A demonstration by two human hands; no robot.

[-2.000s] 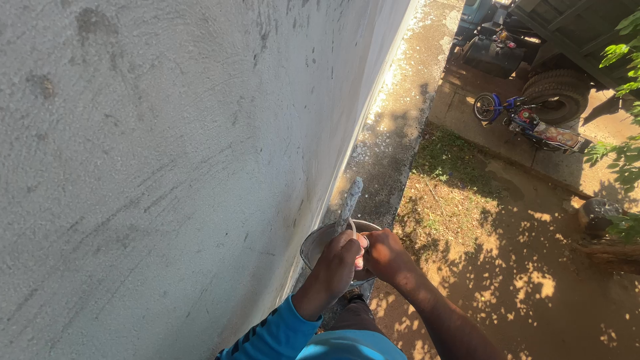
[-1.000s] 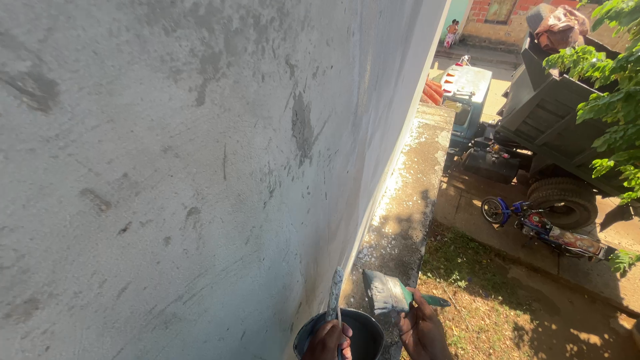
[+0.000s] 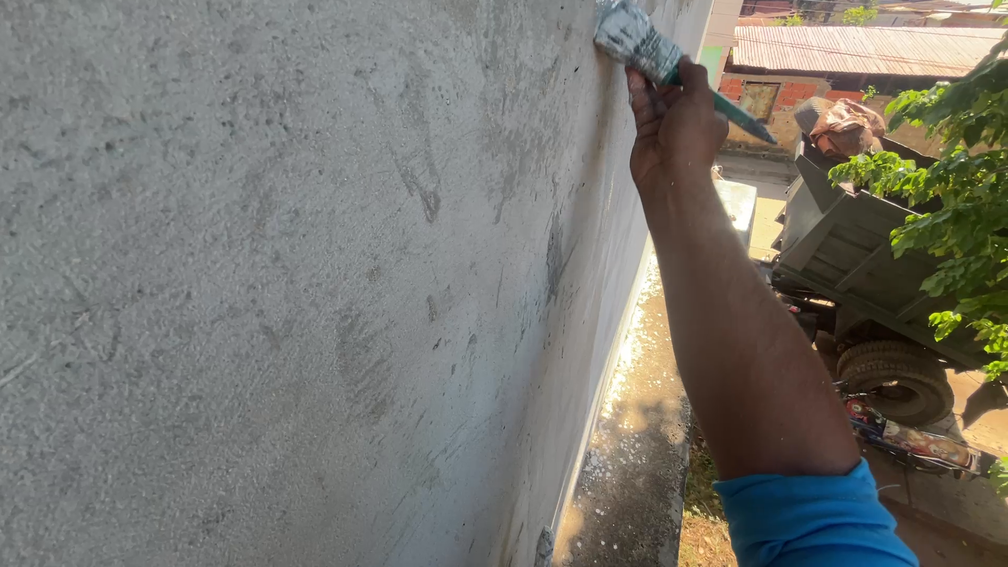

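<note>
My right hand (image 3: pixel 679 126) is raised at the upper right and grips a paintbrush (image 3: pixel 657 57) by its green handle, near the ferrule. Wet-looking whitish paint covers the bristles, which are against the rough plastered wall (image 3: pixel 354 276). The wall fills the left and middle of the view and bears grey streaks and dark scuffs. My left hand is out of the frame. At the bottom edge a paint-caked tip of some tool or stick (image 3: pixel 544 545) shows beside the wall's foot.
A narrow concrete ledge (image 3: pixel 630 472) spotted with paint runs along the wall, with a drop to the ground beyond it. Down there stand a dump truck (image 3: pixel 866 252) and a motorcycle (image 3: pixel 917 445). Leafy branches (image 3: pixel 961 197) hang at the right; a corrugated roof (image 3: pixel 866 49) is farther off.
My right hand has risen with the brush from low beside the bucket to high on the wall. My left hand and the bucket have left the view, which has tilted upward.
</note>
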